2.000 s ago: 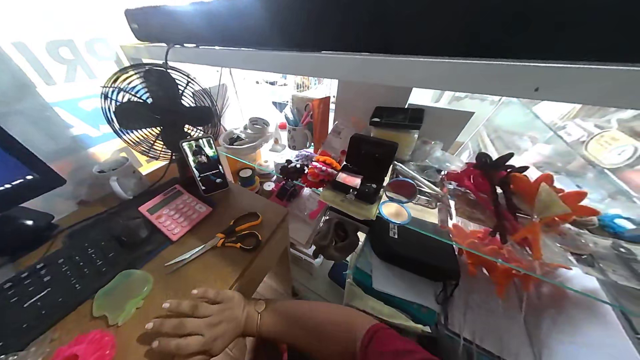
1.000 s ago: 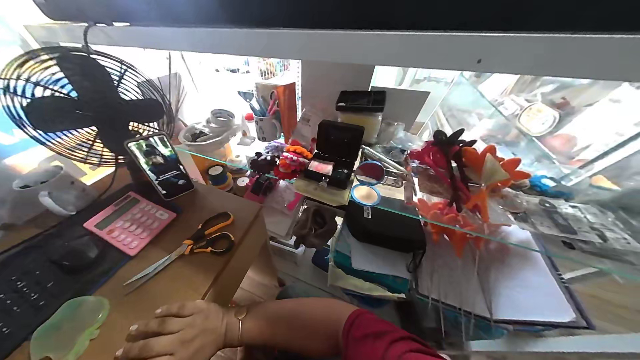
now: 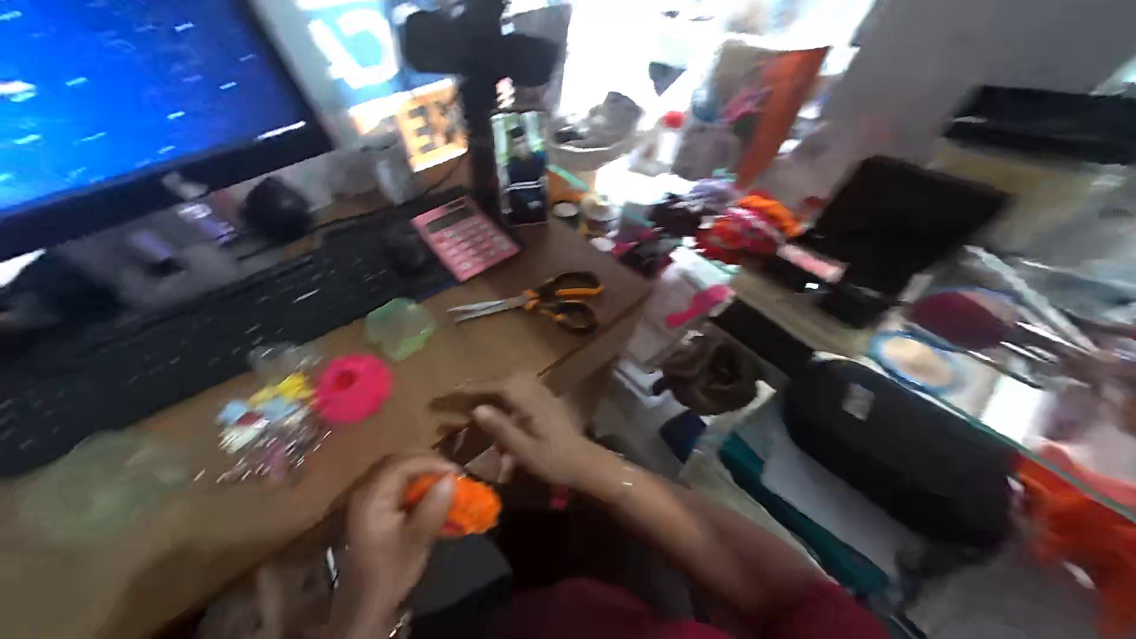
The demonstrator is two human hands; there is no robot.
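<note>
An orange fluffy piece, perhaps yarn [image 3: 466, 506], is held between the thumb and fingers of my left hand [image 3: 399, 519], just off the desk's front edge. My right hand [image 3: 524, 426] is over that edge, fingers spread and curved, with nothing plainly in it; blur hides detail at its fingertips. On the desk beyond lie a bright pink round object [image 3: 352, 388], a cluster of small coloured pieces in clear wrapping [image 3: 271, 426] and a pale green translucent piece [image 3: 399, 327]. Scissors with orange and black handles [image 3: 568, 302] rest near the desk's right corner.
A keyboard [image 3: 177, 337], a pink calculator [image 3: 463, 238] and an upright phone [image 3: 522, 169] stand behind, below a monitor [image 3: 133, 98]. To the right are a black case [image 3: 896, 444], an open black box [image 3: 896, 222] and a brown scrunched item [image 3: 710, 371].
The view has swung left and down. My right hand, flat on the desk before, is now raised with its fingers spread. My left hand has come into view with the orange piece.
</note>
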